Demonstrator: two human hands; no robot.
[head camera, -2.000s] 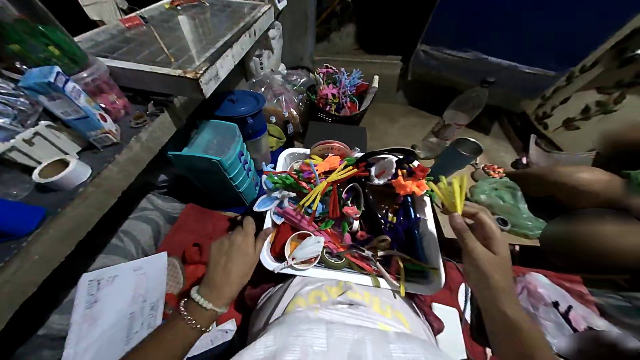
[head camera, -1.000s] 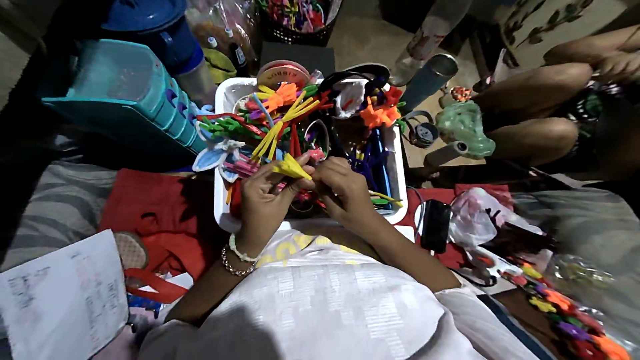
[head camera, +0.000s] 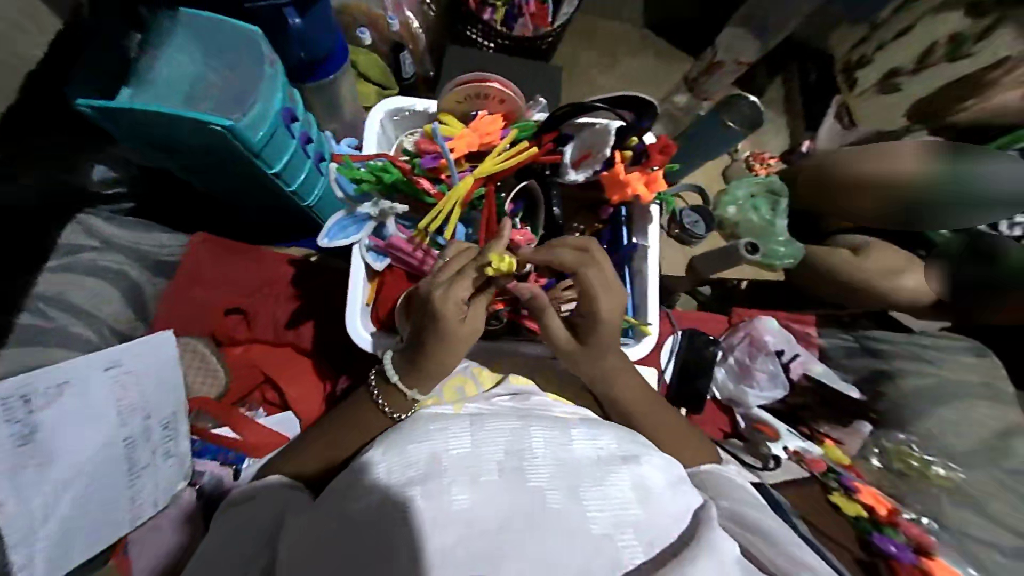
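Observation:
Between the fingers of my left hand (head camera: 452, 300) is a small yellow pipe-cleaner piece (head camera: 501, 264), bunched like a flower. My right hand (head camera: 582, 300) is beside it, thumb and fingers apart, close to the piece; whether they touch it I cannot tell. Both hands are over the near part of a white plastic tray (head camera: 358, 312). In the tray lie yellow pipe cleaners (head camera: 472, 188), orange pipe-cleaner shapes (head camera: 632, 180), a green bundle (head camera: 384, 178), a blue and white bow-like piece (head camera: 352, 226) and a ribbon spool (head camera: 482, 98).
A teal drawer unit (head camera: 216, 120) stands left of the tray. At right are a dark tumbler (head camera: 720, 120), a tape roll (head camera: 692, 222), a green plastic bag (head camera: 756, 220) and another person's bare limbs. A black phone-like object (head camera: 694, 370), written paper (head camera: 96, 448) and colourful pipe-cleaner flowers (head camera: 888, 512) lie nearer.
My right hand held yellow strips beside the tray at first, then met my left over it. The yellow piece looked long and pointed a second ago and now appears as a compact bunch.

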